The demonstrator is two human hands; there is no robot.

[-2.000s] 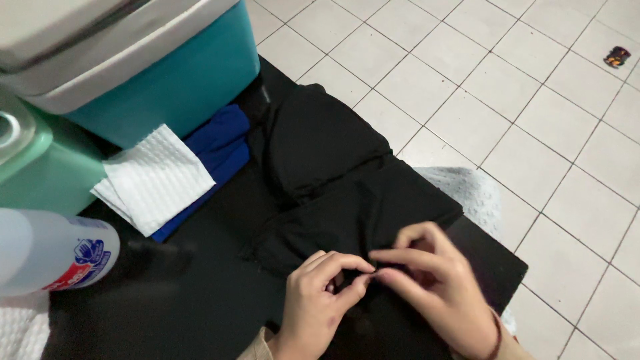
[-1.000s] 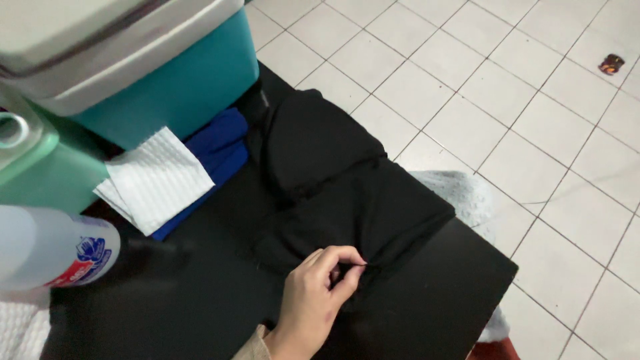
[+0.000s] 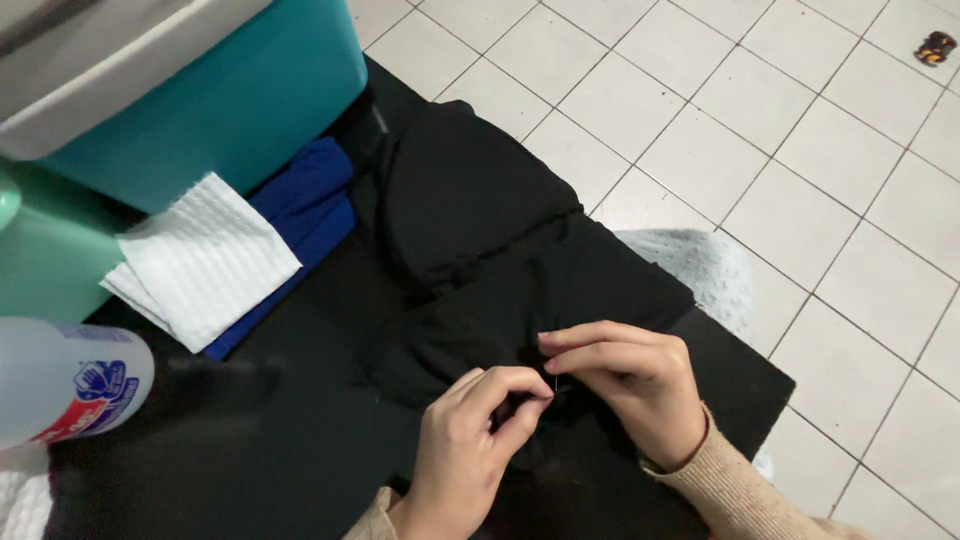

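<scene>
A piece of black fabric with a gathered seam lies across the black table. Over its near part, my left hand pinches a fold of the black fabric between thumb and index finger. Close on the right is my right hand, its fingertips just above the left ones. A thin, shiny thing like a needle shows between the two hands; which fingers hold it cannot be made out. The right thumb is partly hidden behind its fingers.
White folded paper towels lie on blue cloth beside a teal bin and a green container. A plastic bottle stands at left. Past the table edge are light fabric, floor tiles and a small dark object.
My right hand, out of view one second ago, is back beside the left at the fabric. The left hand keeps its pinch in about the same place.
</scene>
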